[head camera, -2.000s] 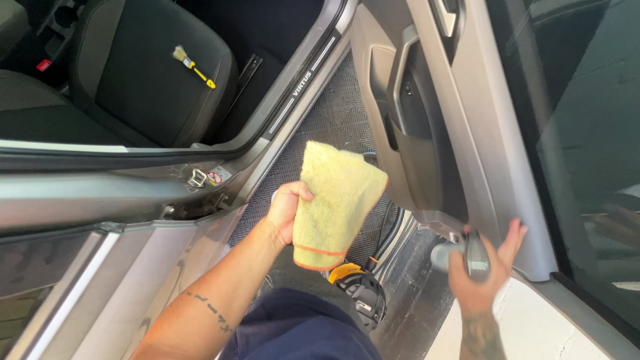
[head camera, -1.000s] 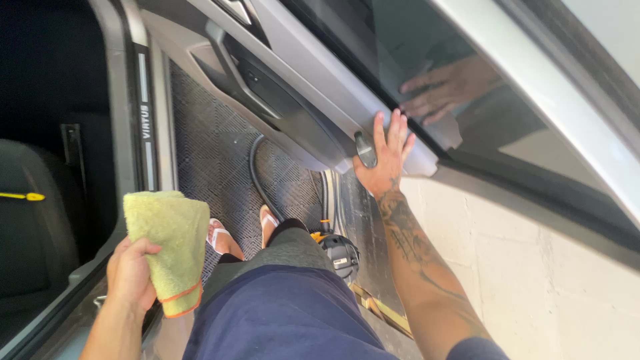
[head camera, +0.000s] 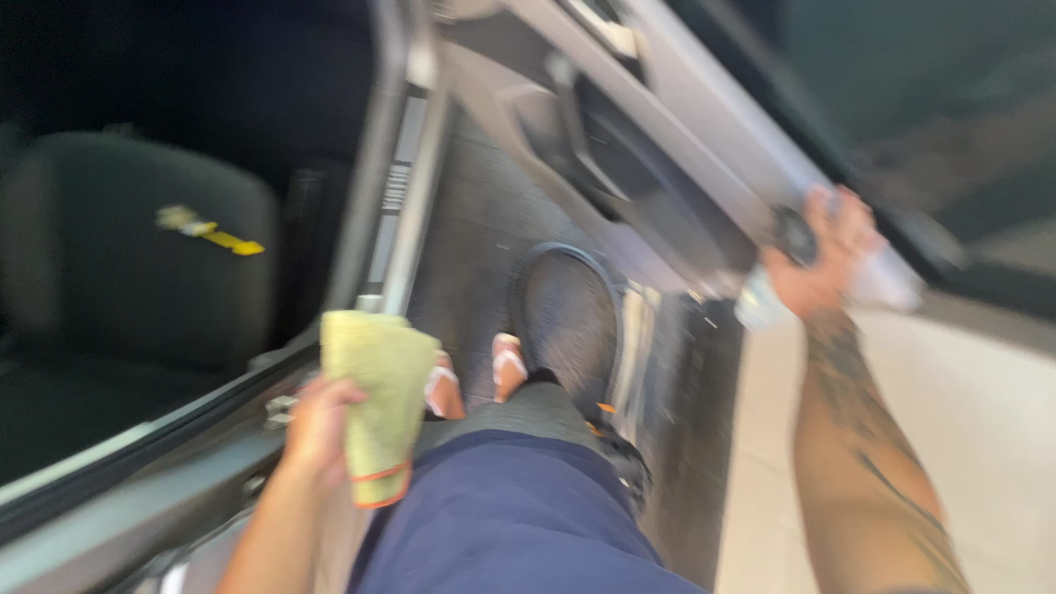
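Note:
A folded yellow cloth with an orange edge (head camera: 381, 404) hangs in my left hand (head camera: 322, 421), beside the door sill of the car. My right hand (head camera: 821, 256) is at the end of the open car door (head camera: 709, 157), fingers lying over its edge. In that hand is a small bottle with a dark top (head camera: 763, 299), blurred; its exact kind cannot be told. A brush with a yellow handle (head camera: 219, 235) lies on the dark car seat (head camera: 124, 305).
Between the sill (head camera: 392, 198) and the door, my sandalled feet stand on dark floor tiles. A black hose (head camera: 615, 305) loops over the floor near a black and orange machine (head camera: 631, 470), partly hidden by my leg. A pale floor (head camera: 767, 462) lies at the right.
The view has swung toward the door over two seconds. My right hand with the bottle stays at the door's end; the cloth is now at the sill, no longer held out between sill and door.

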